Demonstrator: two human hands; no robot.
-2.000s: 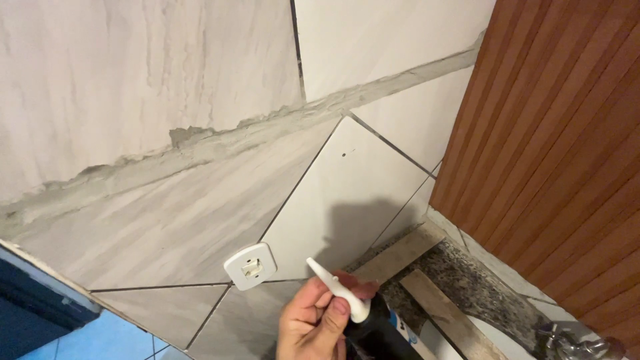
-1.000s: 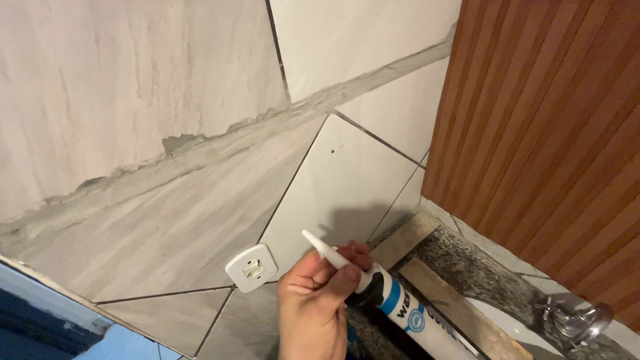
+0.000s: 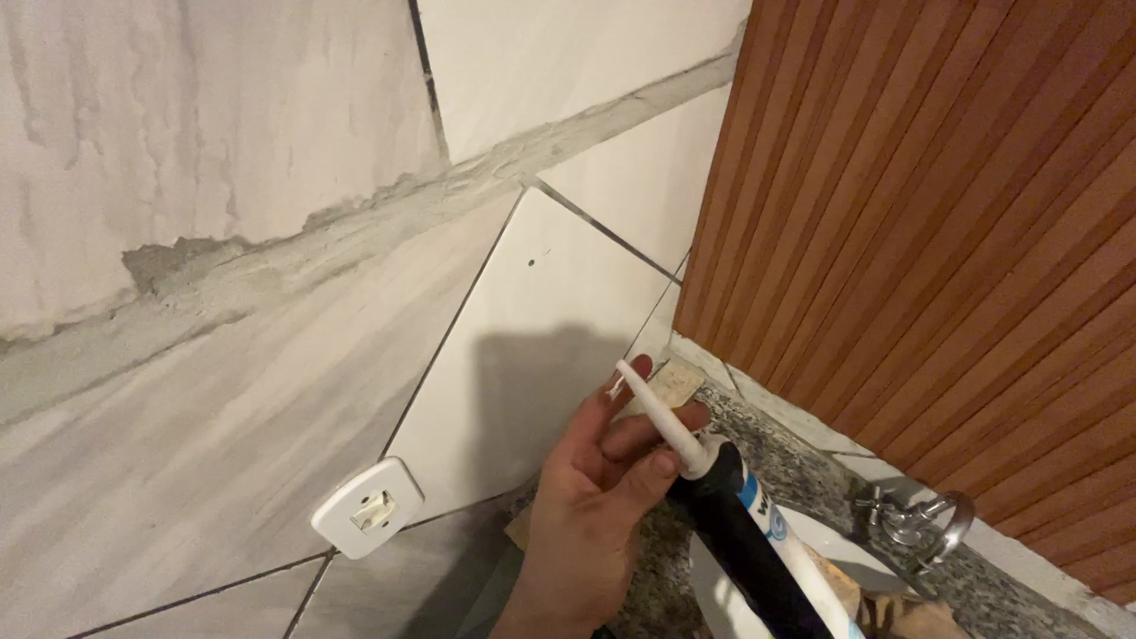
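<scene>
My left hand (image 3: 595, 497) reaches up from the bottom centre, its thumb and a finger around the base of the tapered white nozzle (image 3: 661, 417) of a sealant cartridge (image 3: 803, 568). A bit of white material clings near the tip of its index finger, beside the nozzle tip. The cartridge is white and blue with writing, and a long black part (image 3: 745, 559), perhaps a caulking gun's frame, runs along it. The nozzle points up and left, over the tiled wall. My right hand is not in view.
A white electrical outlet (image 3: 368, 508) sits on the tiled wall (image 3: 524, 311), below a rough mortar band (image 3: 355, 240). At right are a slatted brown panel (image 3: 887, 222), a granite counter (image 3: 799, 461), a white basin (image 3: 839, 537) and a chrome faucet (image 3: 923, 528).
My left hand's index finger has extended away from its earlier grip on the nozzle, and white material now shows on it. The nozzle and hand have moved right relative to the outlet.
</scene>
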